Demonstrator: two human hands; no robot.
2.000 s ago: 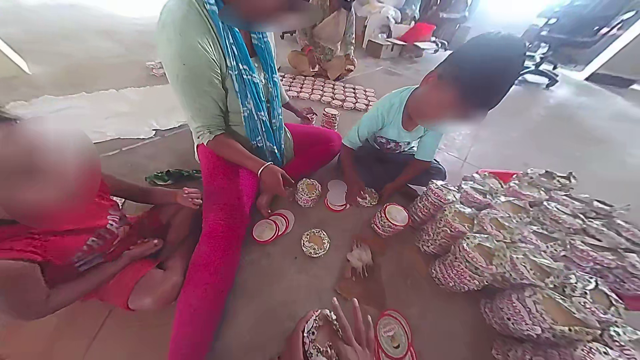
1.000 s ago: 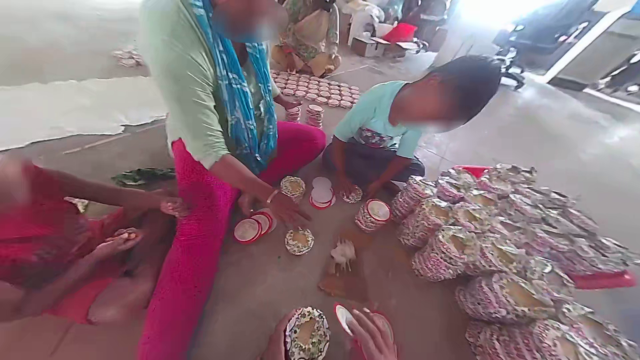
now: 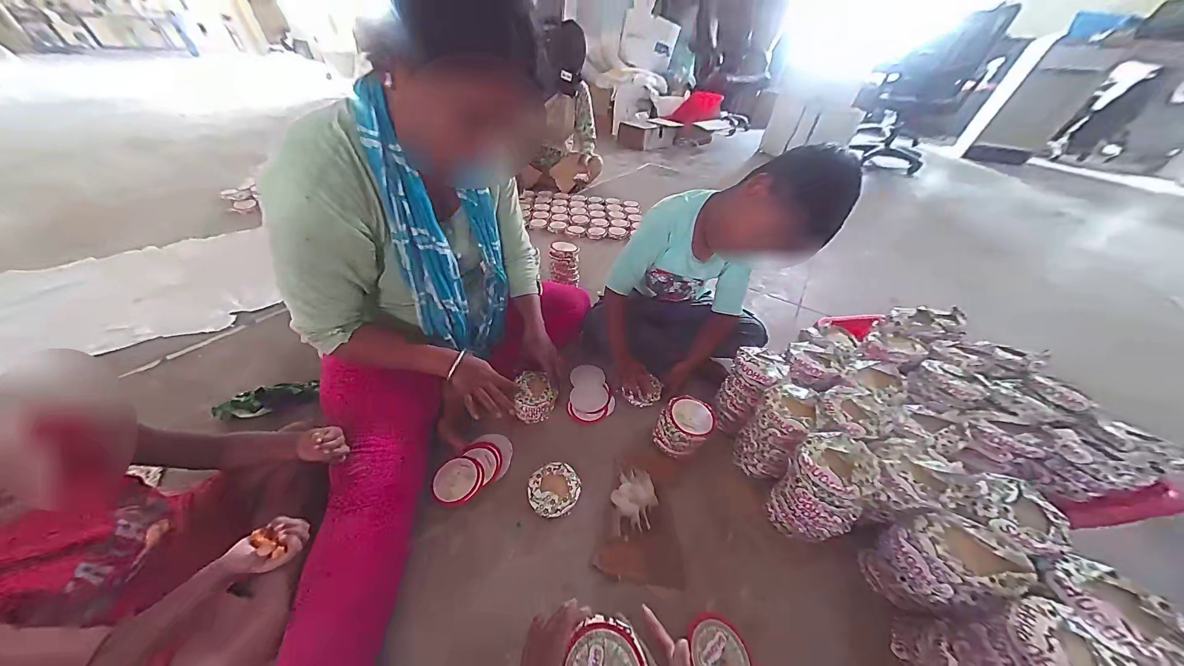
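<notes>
At the bottom edge, my left hand [image 3: 548, 636] grips the side of a round item with a printed, red-rimmed top [image 3: 603, 645]. My right hand [image 3: 664, 638] is at the other side of that item, its fingers upright and partly cut off by the frame; whether it grips cannot be made out. Just right of it lies a second red-rimmed round piece [image 3: 718, 642]. Ahead on the floor are a foil-like patterned round packet [image 3: 554, 489] and white fibrous material [image 3: 634, 498] on a brown sheet [image 3: 638, 560].
A person in green [image 3: 324, 222] touches a patterned stack [image 3: 535, 398] beside fanned red-rimmed discs [image 3: 458, 479]. Another person in light blue [image 3: 680, 240] handles a packet near a short stack [image 3: 684, 425]. Many stacked packets [image 3: 823, 486] stand at right. A person in red [image 3: 148, 546] sits at left.
A red-rimmed piece now tops the item between my hands, where a patterned face showed one second ago. My right hand has moved in against it. The view has tilted up.
</notes>
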